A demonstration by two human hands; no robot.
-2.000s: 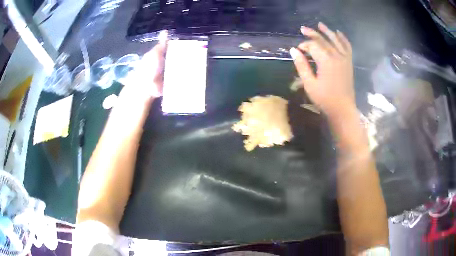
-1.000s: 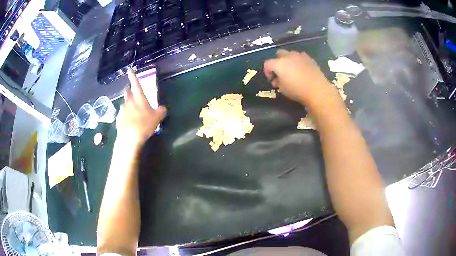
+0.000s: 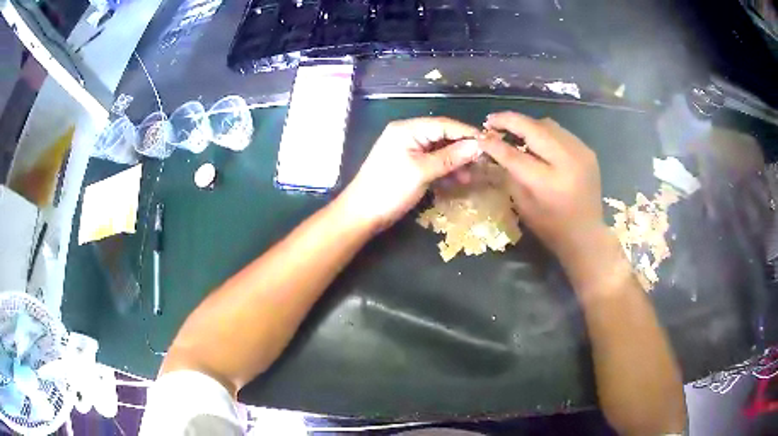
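Note:
My left hand (image 3: 405,166) and my right hand (image 3: 550,174) meet fingertip to fingertip above the central heap. Something very small seems pinched between them, but it is too small and blurred to name. The heap of flat beige scraps (image 3: 473,232) lies on the dark green mat (image 3: 247,247), its far part hidden below the hands. The smartphone (image 3: 316,128), with a glowing white screen, lies flat to the left of my left hand, touched by neither hand.
Clear plastic cups (image 3: 189,126) stand in a row at left, with a white round cap (image 3: 205,175), a pen (image 3: 158,260) and a pale yellow note (image 3: 111,204) nearby. A black parts tray (image 3: 341,30) lies beyond. A second scrap pile (image 3: 644,234) and a translucent bottle (image 3: 678,128) are at right.
My left hand has left the phone and moved right to the heap. My right hand has come back beside it, and the fingertips now meet. The camera view has also shifted.

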